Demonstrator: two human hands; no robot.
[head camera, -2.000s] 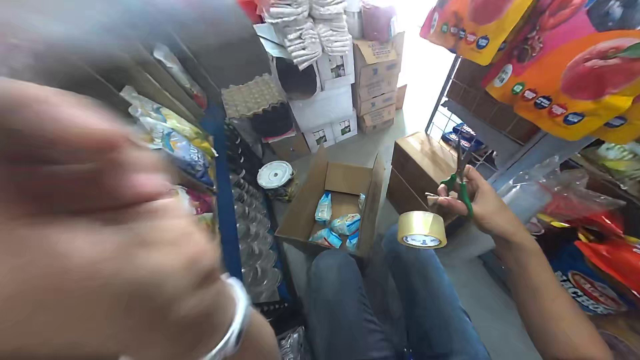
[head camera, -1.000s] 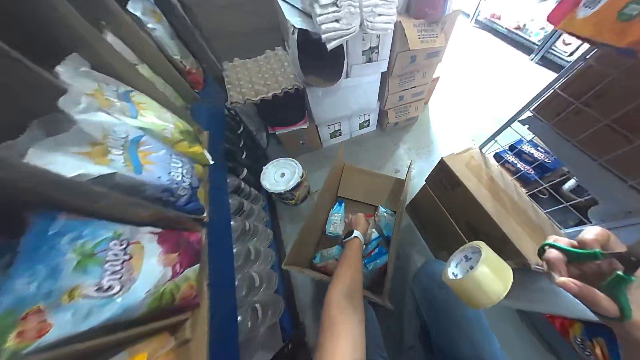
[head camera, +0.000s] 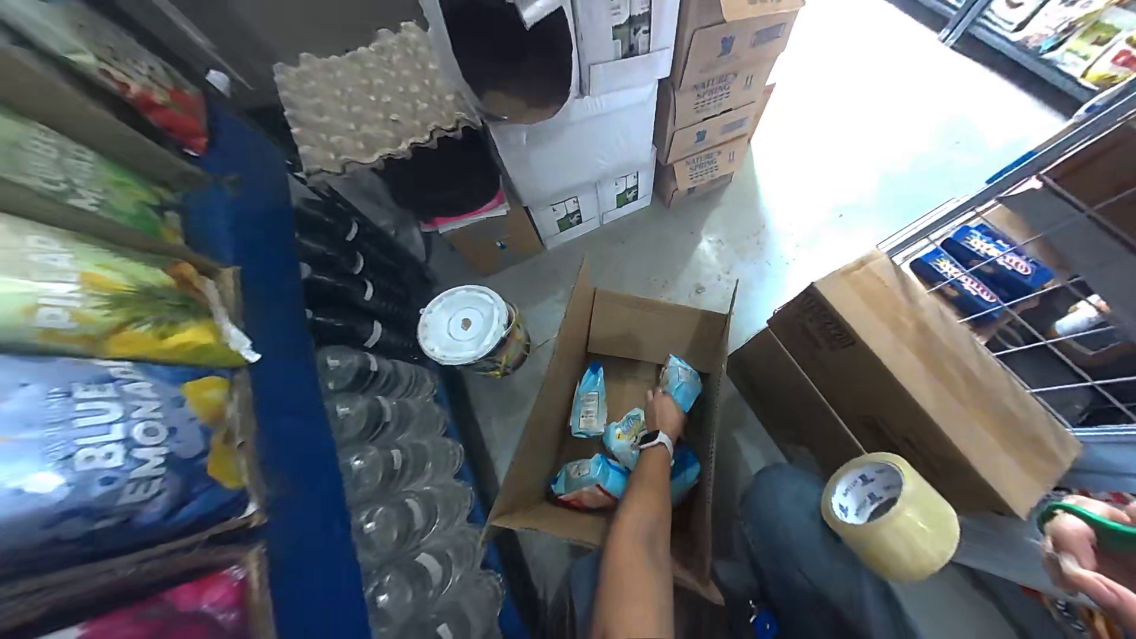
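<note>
An open cardboard box (head camera: 541, 426) stands on the floor between my legs and holds several light-blue packets. My left hand (head camera: 663, 415) reaches down inside it, closed on a blue packet (head camera: 681, 383) near the box's far right corner. Another blue packet (head camera: 588, 401) stands upright at the box's left side. At the right edge my right hand (head camera: 1087, 550) holds green-handled scissors (head camera: 1100, 525), partly cut off by the frame. A wide roll of clear packing tape (head camera: 914, 524) appears over my right knee, just left of that hand; what supports it is unclear.
Closed brown cartons (head camera: 932, 373) stand to the right, against a wire rack (head camera: 1056, 355). A white-lidded tub (head camera: 466, 326) is left of the box, beside shelved clear bottles (head camera: 399, 497). Drink-mix pouches (head camera: 115, 444) line the near left. Stacked cartons (head camera: 719, 89) and egg trays (head camera: 373, 98) stand beyond.
My left hand has come down from the upper left into the box and now grips a packet near its far right corner. My right hand, with the scissors, has shifted toward the right edge of view.
</note>
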